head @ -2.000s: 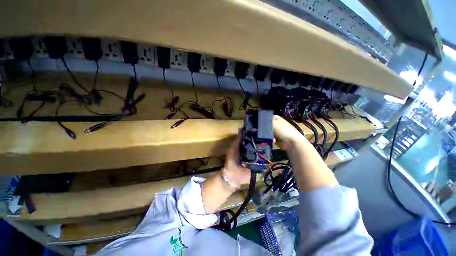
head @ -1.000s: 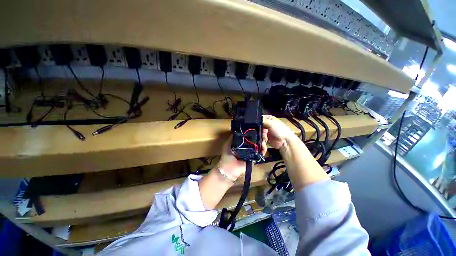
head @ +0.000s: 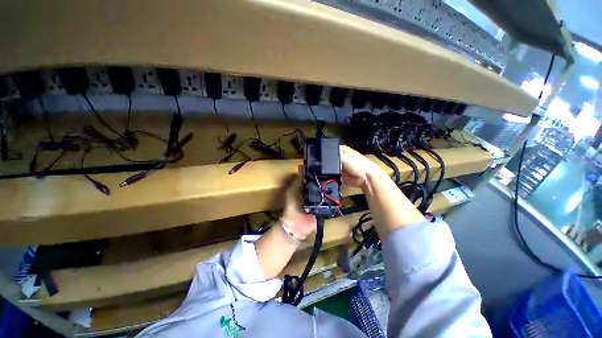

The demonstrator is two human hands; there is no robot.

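Observation:
A black fan module (head: 322,175) with red wires is held between my two hands, in front of the shelf edge. My left hand (head: 298,210) is under and along its left side. My right hand (head: 357,168) is at its upper right side, fingers partly hidden behind it. The module's thick black cable (head: 313,254) hangs down to a coil (head: 292,289) in front of my body. Several more modules (head: 389,131) stand on the rack shelf to the right, their cables hanging over the edge.
Power adapters (head: 170,82) are plugged in along the shelf back, with thin leads (head: 99,185) lying on the shelf board. Lower shelves (head: 119,272) are below. A blue crate (head: 558,310) is at the lower right, a film-lined basket (head: 371,307) at the bottom. A black cable (head: 517,218) hangs at the right.
The module has moved slightly left and turned, so its red wires and black block face me more. Both hands have moved left with it and still hold it.

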